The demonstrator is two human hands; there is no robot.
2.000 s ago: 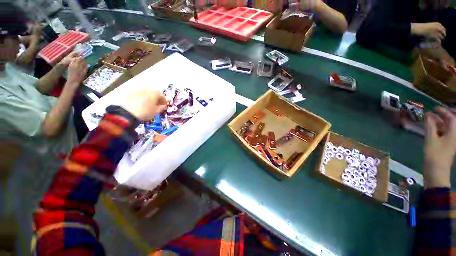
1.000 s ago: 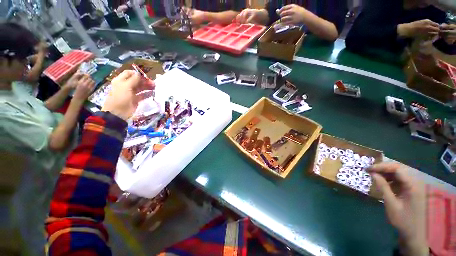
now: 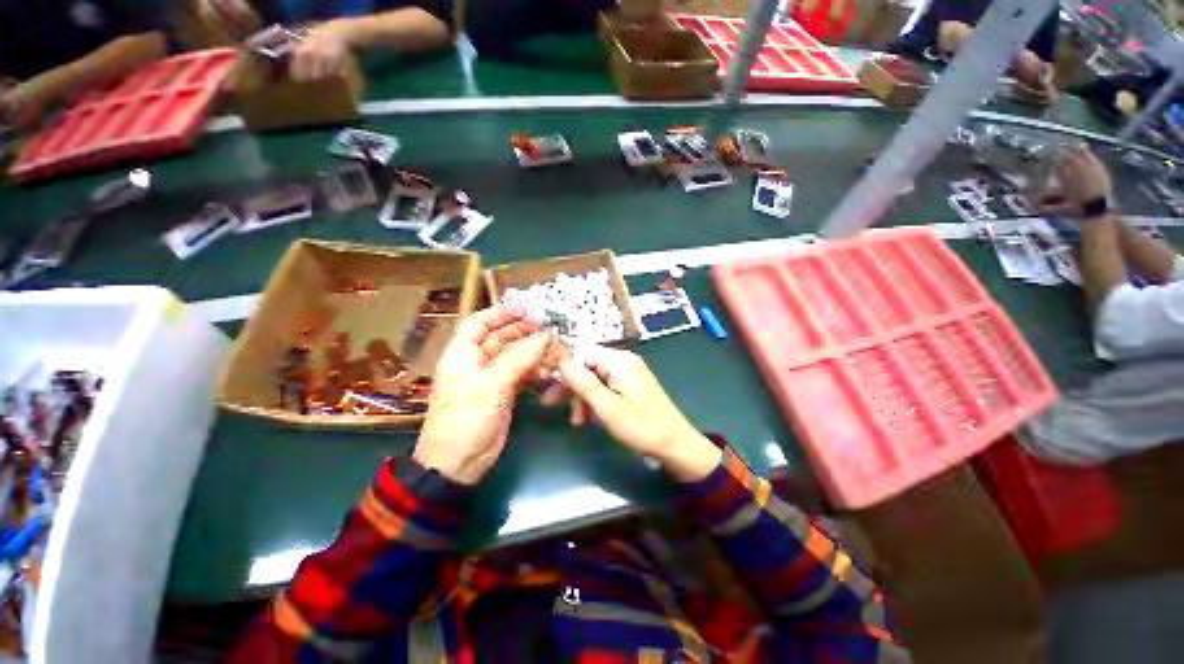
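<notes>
My left hand (image 3: pixel 478 387) and my right hand (image 3: pixel 636 400) meet at the fingertips in front of the smaller carton. A small pale part (image 3: pixel 556 353) shows between the fingertips; it is mostly hidden and blurred. The smaller carton (image 3: pixel 629 296) holds white rings (image 3: pixel 580 301). The larger carton (image 3: pixel 247 340) stands to its left, with copper-brown parts (image 3: pixel 351 376) inside. The white bin (image 3: pixel 123 480) is at the far left, cut off by the picture's edge, with mixed subassemblies (image 3: pixel 52 415) in it.
A pink compartment tray (image 3: pixel 812 359) lies at right. A housing (image 3: pixel 666 313) and a blue part (image 3: pixel 712 322) lie between it and the smaller carton. More housings (image 3: pixel 409 204) lie along the belt. A grey post (image 3: pixel 909 130) leans across the view. Other people sit opposite and at right.
The view has turned right. My left hand has left the white bin and my right hand has left the ring carton's edge; they are now together in front of me.
</notes>
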